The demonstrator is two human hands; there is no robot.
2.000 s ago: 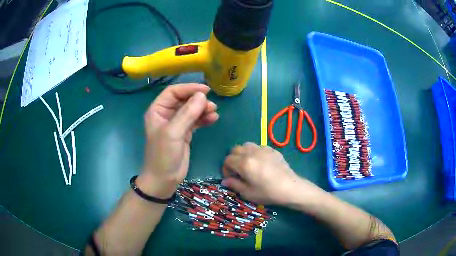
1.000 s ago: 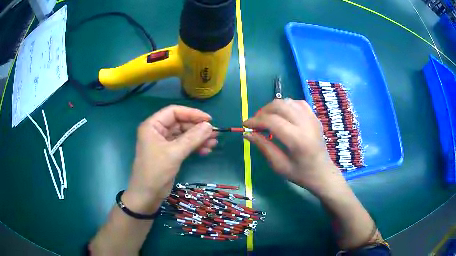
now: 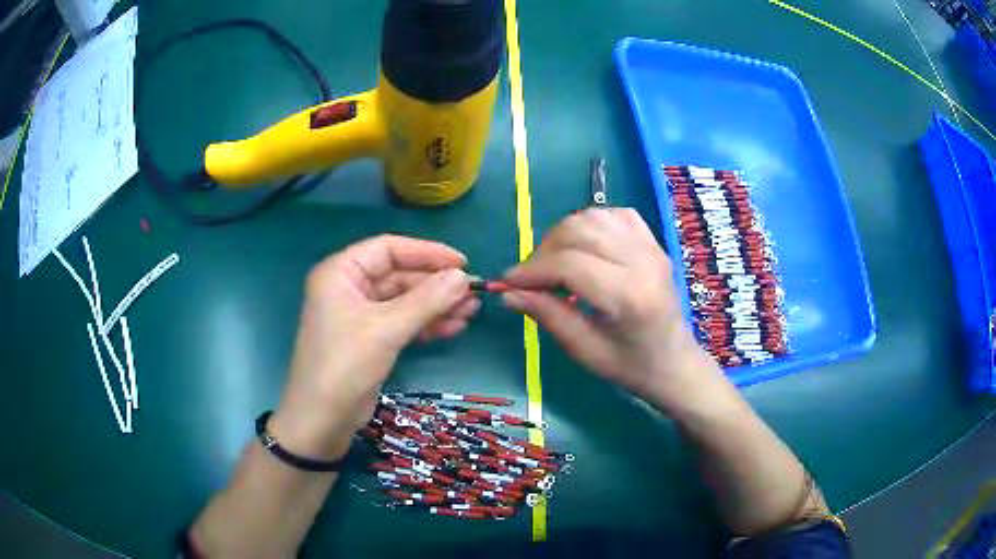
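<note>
A thin wire lead [image 3: 491, 286] with a black part and a red part is held level between both hands, above the mat. My left hand [image 3: 382, 306] pinches its left, black end between thumb and fingertips. My right hand [image 3: 595, 295] pinches the red part at its right end; the fingers hide the rest of it. A pile of red, black and white leads [image 3: 464, 459] with silver ring terminals lies on the mat just below the hands.
The yellow heat gun [image 3: 437, 147] stands behind my hands, its cord [image 3: 257, 24] looped. A blue tray [image 3: 754, 109] at right holds stacked leads [image 3: 726, 268]. Snips [image 3: 599, 183] lie partly under my right hand. White strips [image 3: 104, 328], a paper [image 3: 82, 142] and another blue bin [image 3: 961, 240] show.
My right hand came up from the pile and now grips the lead with my left hand. Since one second ago, my right fingers have shifted left, closer to my left fingertips.
</note>
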